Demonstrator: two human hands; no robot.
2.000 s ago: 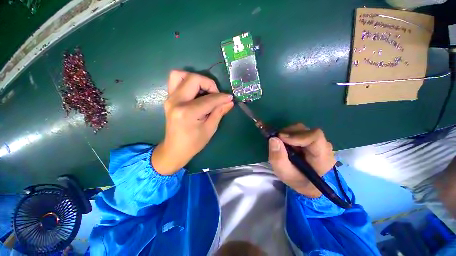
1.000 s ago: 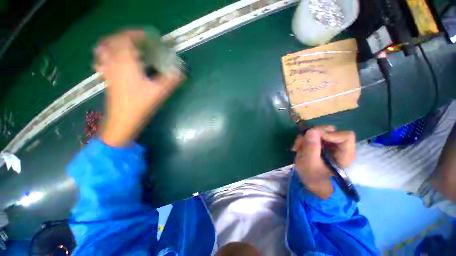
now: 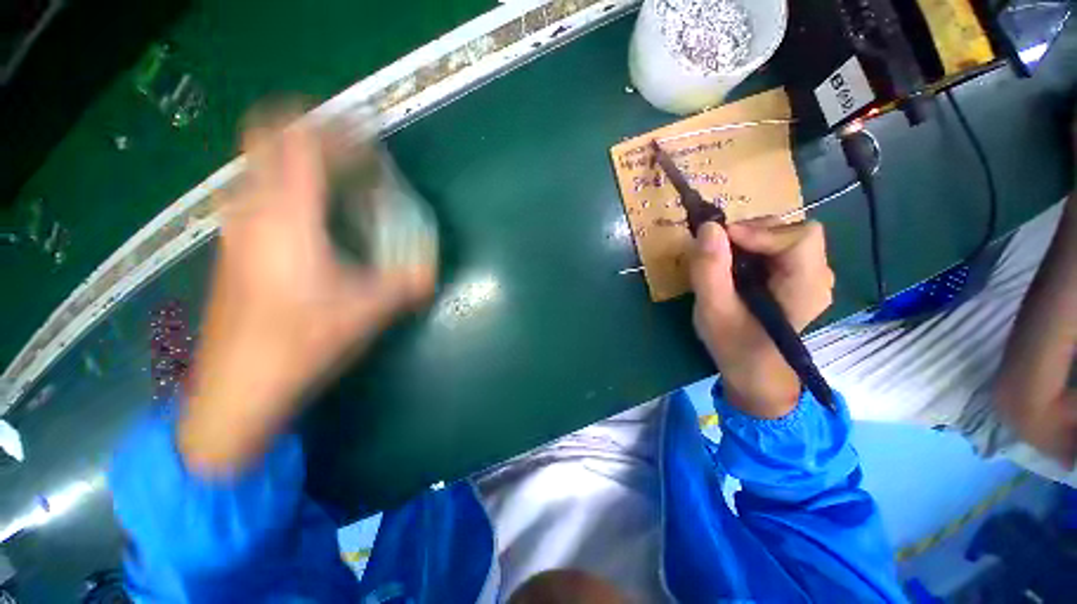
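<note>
My left hand (image 3: 278, 283) is raised at the left, blurred by motion, with a blurred greenish-grey flat thing (image 3: 399, 230), probably a circuit board, between thumb and fingers. My right hand (image 3: 762, 313) holds the black soldering iron (image 3: 768, 304) like a pen. The iron's tip is over the upper left part of the tan cardboard pad (image 3: 720, 254), which bears rows of tiny dark bits. Whether the tip touches the pad cannot be told. Thin silvery solder wire lies across the pad, partly behind the right hand.
Small red-brown parts (image 3: 170, 342) lie left of my left hand. A pale rail (image 3: 472, 59) curves across the back, with small boards (image 3: 171, 89) beyond it. A white tub (image 3: 697, 53) of silvery bits and a black box with a white label (image 3: 844, 92) stand upper right. Another person's arm (image 3: 1045, 330) shows far right.
Two seconds ago both hands were at a board on the bench; that board spot is now bare. My left hand has moved left, and the iron has moved right and up over the cardboard.
</note>
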